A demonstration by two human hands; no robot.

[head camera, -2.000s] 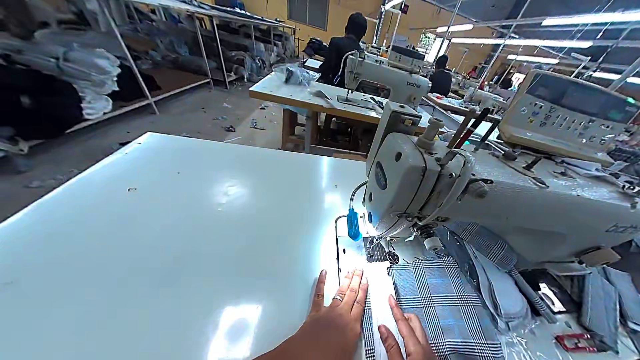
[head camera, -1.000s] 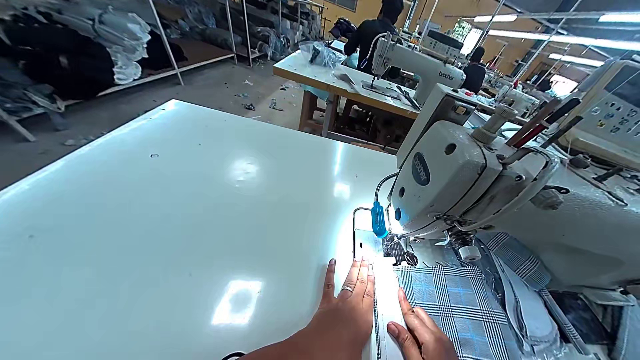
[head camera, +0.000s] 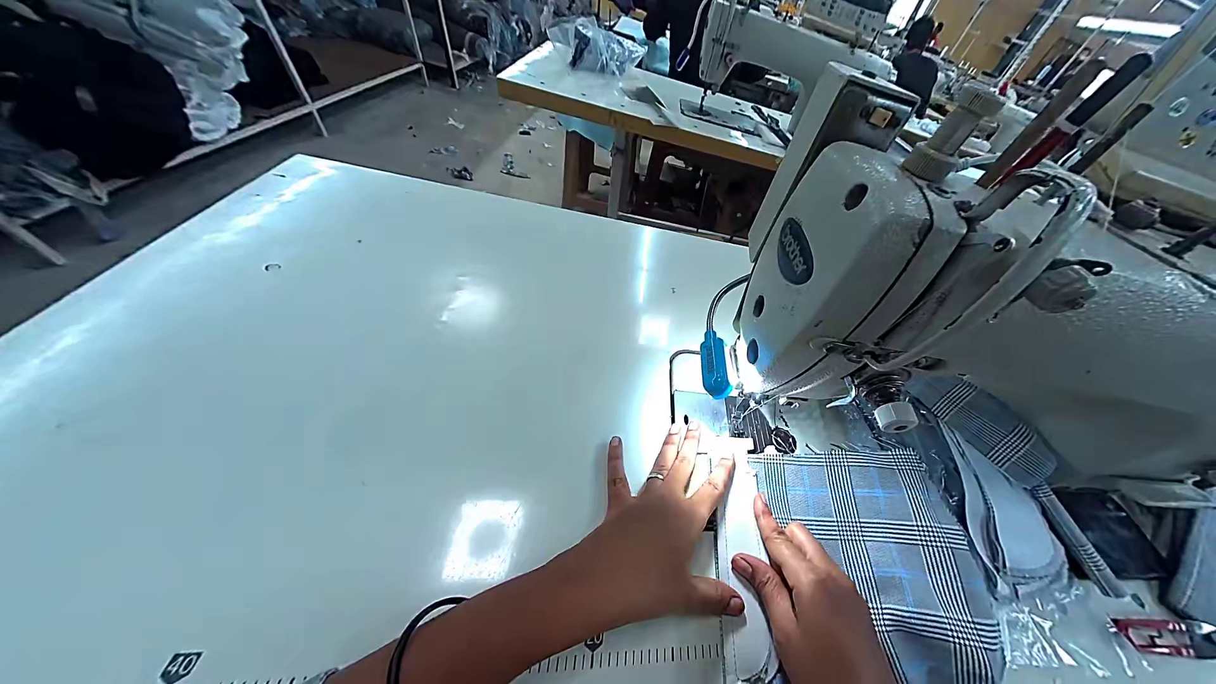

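Observation:
A long white strip (head camera: pixel 744 532) lies lengthwise in front of the needle area of a Brother sewing machine (head camera: pixel 836 256). My left hand (head camera: pixel 660 537) rests with fingers spread, its fingertips on the strip's left side near the presser foot, its thumb by the strip's edge. My right hand (head camera: pixel 812 594) is at the strip's right edge, thumb on the strip and fingers on the grey plaid fabric (head camera: pixel 879 532). That fabric lies flat to the right of the strip. A blue-cased lamp (head camera: pixel 714 365) on a bent cable lights the needle area, where details are hard to make out.
The white tabletop (head camera: pixel 361 380) stretches left, with a printed scale at its front edge. Folded grey pieces (head camera: pixel 1007 522), plastic wrap (head camera: pixel 1064 632) and a red-handled tool (head camera: pixel 1164 636) lie right. Behind stand another sewing machine (head camera: pixel 760 38) on a table and a rack of fabric (head camera: pixel 180 66).
The view has shifted closer to the machine. My right thumb now lies on the white strip, whereas two seconds ago the right hand was lower beside it. My left hand remains by the strip.

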